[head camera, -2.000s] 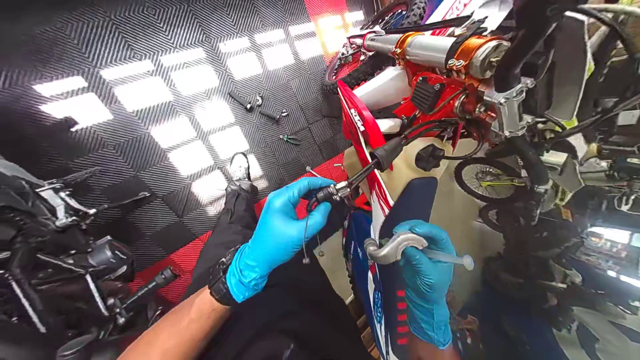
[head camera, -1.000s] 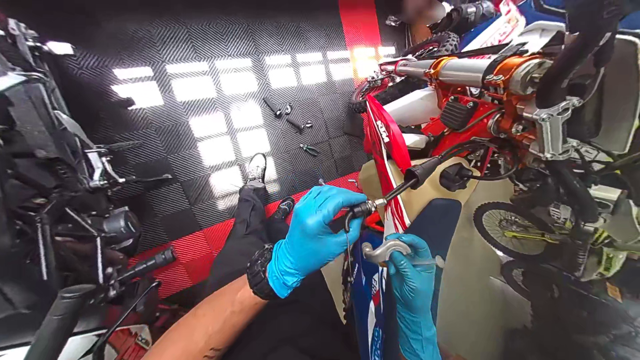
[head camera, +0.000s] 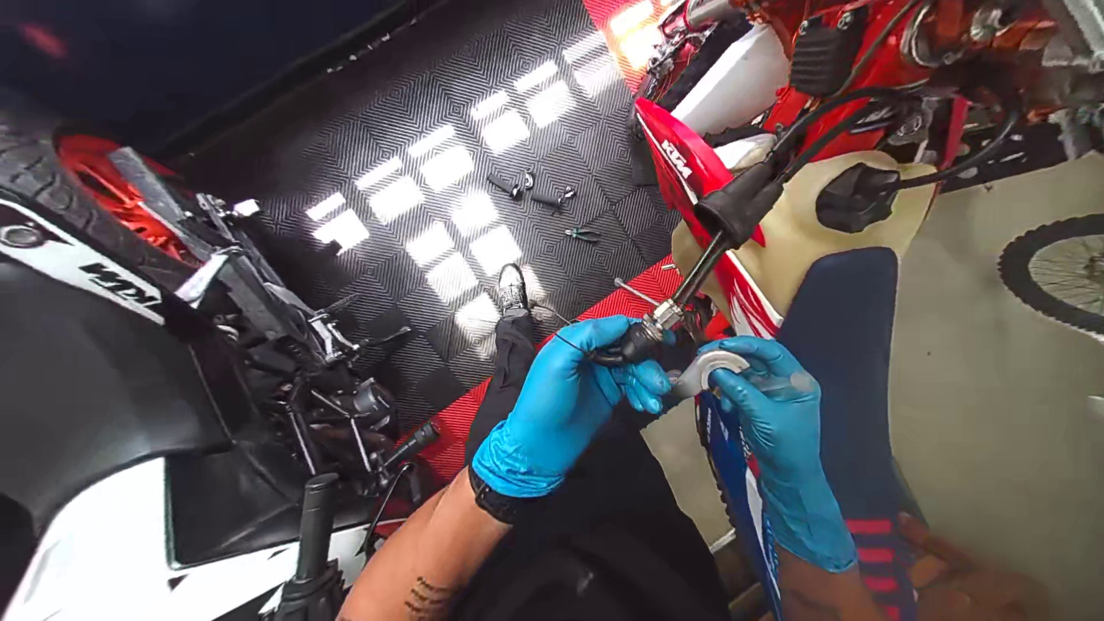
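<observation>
My left hand, in a blue glove, grips the black end of a cable assembly with a metal fitting. Above the fitting the assembly runs up into a black rubber boot. Beside it my right hand, gloved in blue too, holds a curved silver metal part, whose lower end lies close to my left fingertips. A translucent cylindrical piece shows between my right fingers. Under both hands is the red, white and blue bodywork of a KTM dirt bike.
The bike's blue seat and beige tank lie to the right. Another motorcycle stands at the left. Grips and green-handled pliers lie on the black tiled floor. A spoked wheel is at far right.
The silver part in my right hand has turned, and its end is now nearer my left fingers. My left hand keeps hold of the cable assembly. The view has shifted left and closer.
</observation>
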